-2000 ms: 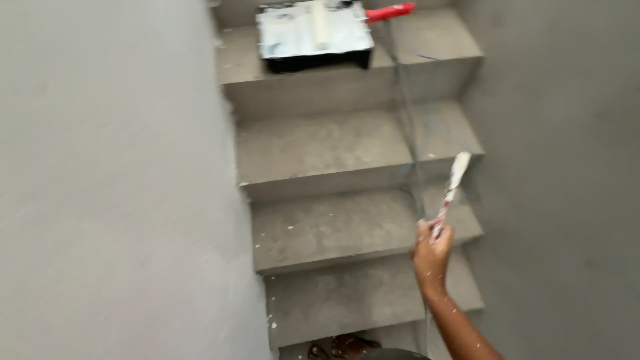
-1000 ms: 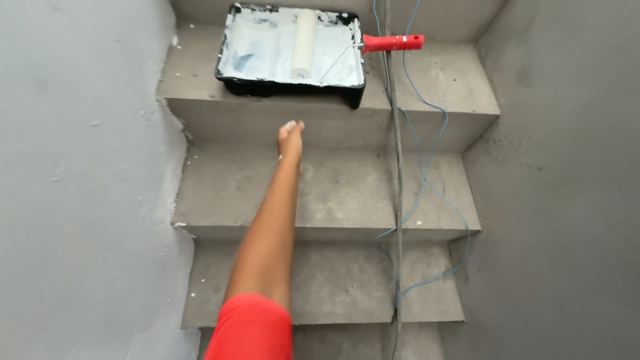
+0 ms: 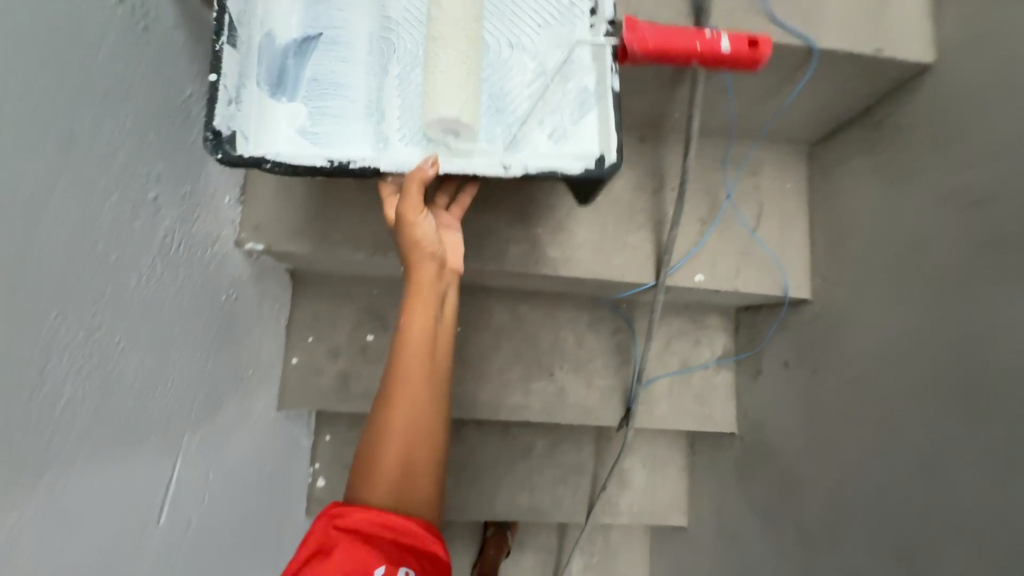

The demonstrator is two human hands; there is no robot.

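Observation:
My left hand point(image 3: 432, 220) holds the near rim of a black paint tray point(image 3: 400, 170), thumb on the edge and fingers under it. White paint coats the inside of the tray. A paint roller point(image 3: 454, 76) with a cream sleeve lies in it, and its red handle point(image 3: 692, 44) sticks out past the right side. The tray is cut off by the top of the view. My right hand is not in view; a small brownish patch at the top left edge is too little to identify.
Concrete stairs point(image 3: 512, 352) run between a grey wall point(image 3: 120, 320) at left and a darker wall point(image 3: 896, 320) at right. A grey cable point(image 3: 676, 208) and thin blue wire point(image 3: 776, 264) trail down the steps. A foot point(image 3: 494, 548) shows at the bottom.
My left hand has reached up to the tray and taken its near rim. The paintbrush seen in a hand two seconds ago is out of view. The view has moved.

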